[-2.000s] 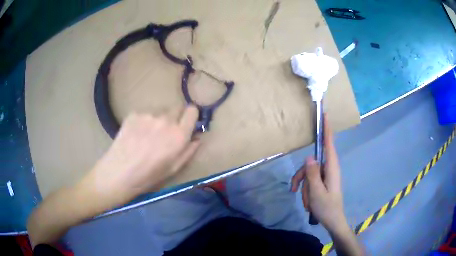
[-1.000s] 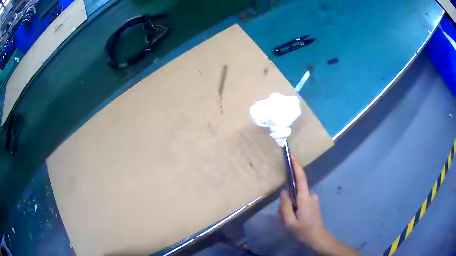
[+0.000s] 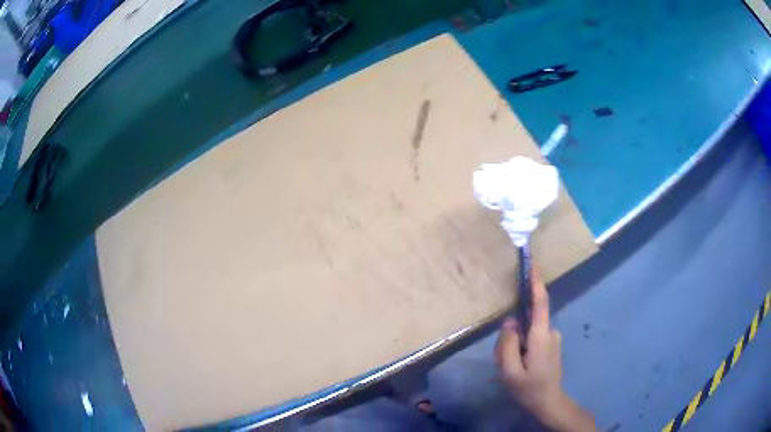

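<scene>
My right hand [image 3: 534, 359] is closed round the dark handle of a wiping wand [image 3: 517, 190]. The wand's puffy white head is over the right part of the tan cardboard mat [image 3: 254, 278]; whether it touches is unclear. My left hand is not in view. A black headband assembly [image 3: 292, 38] lies on the dark green conveyor belt beyond the mat, cut off by the top edge.
Another black item [image 3: 44, 175] lies on the belt at far left. Black thread snips [image 3: 542, 78] and a white strip [image 3: 555, 140] lie on the blue-green bench [image 3: 659, 93]. Another cardboard sheet [image 3: 89, 63] is across the belt. Yellow-black tape [image 3: 727, 363] marks the floor.
The headband assembly and left hand, on the mat two seconds ago, are gone from it. Since one second ago, the view has shifted and the wand appears further right. It remains in my right hand.
</scene>
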